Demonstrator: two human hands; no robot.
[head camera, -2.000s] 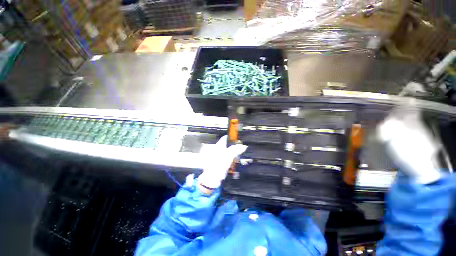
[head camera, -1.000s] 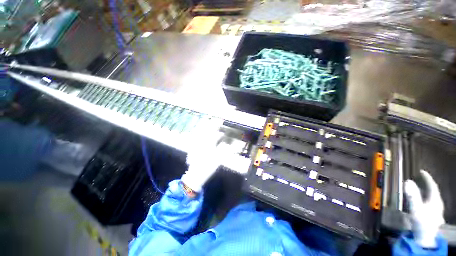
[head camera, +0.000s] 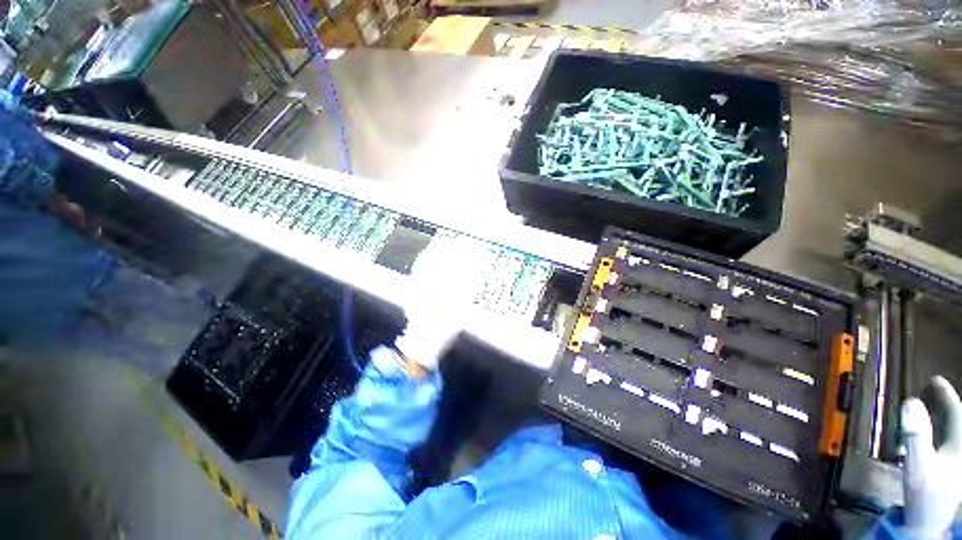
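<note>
The black carrier pallet (head camera: 654, 422), with orange clips on two opposite edges, lies on the rails in front of me. No green panel shows in it. My left hand (head camera: 438, 301), in a white glove, is on a green PCB panel (head camera: 517, 283) on the conveyor left of the pallet. The glare hides whether the fingers grip it. My right hand (head camera: 934, 454), gloved, is open at the right edge, beside the pallet and not touching it. More green panels (head camera: 285, 206) lie in a row further left between the rails.
A black scrap bin (head camera: 633, 211) with pale-green strips stands behind the pallet. Conveyor rails (head camera: 881, 369) with rods continue at right. A black tote (head camera: 237, 369) is below at left. A person in blue (head camera: 37, 200) stands at far left. A blue cord hangs near my left arm.
The pallet has been lowered flat onto the rails and the view has turned left. A green panel now shows by my left hand. My right hand stays open, off the pallet.
</note>
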